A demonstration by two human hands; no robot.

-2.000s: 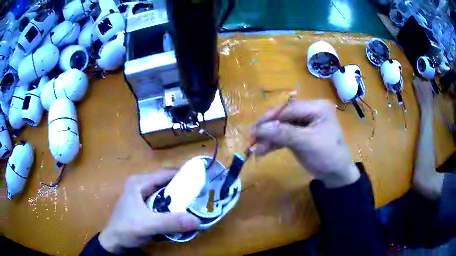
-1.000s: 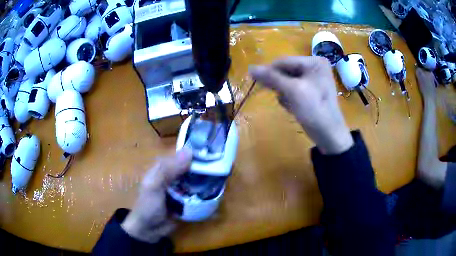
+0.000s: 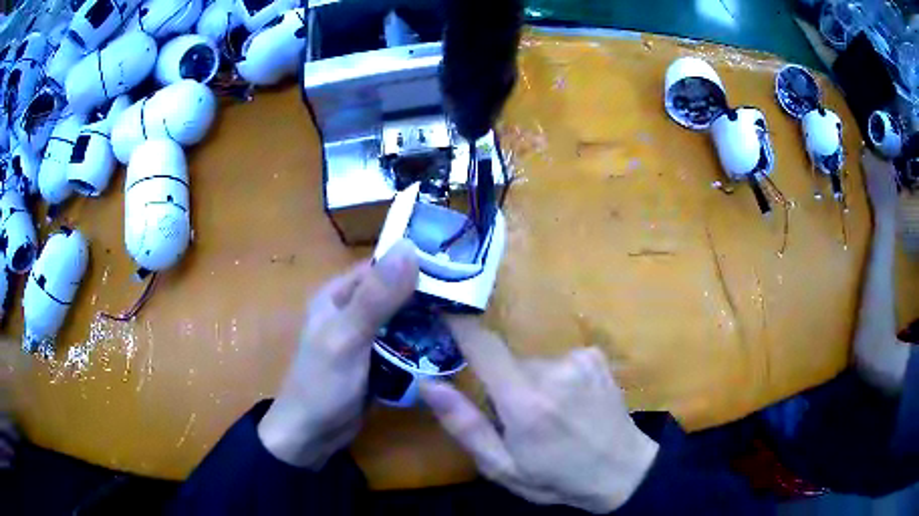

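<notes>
My left hand [image 3: 338, 348] holds a white camera shell [image 3: 458, 292] from its left side, thumb on the rim. The shell's upper part is open, with wires standing up out of it. Its lower part is open too and shows dark inner parts, with a dark window at the lower left. My right hand [image 3: 544, 418] is at the shell's lower right, with fingers touching or very near the dark opening; it is slightly blurred. Whether its fingertips pinch a wire cannot be seen.
The silver screw feeder [image 3: 353, 166] stands behind the shell, with the black screwdriver [image 3: 482, 66] hanging over it. White capsule camera units [image 3: 156, 207] are piled at left. Part-assembled units [image 3: 744, 146] lie at right. Another person's arm [image 3: 882, 272] rests at the right edge.
My right hand has let go of the raised wire and moved down to the shell's lower opening. The shell first turned its open end toward the feeder; the view has shifted left.
</notes>
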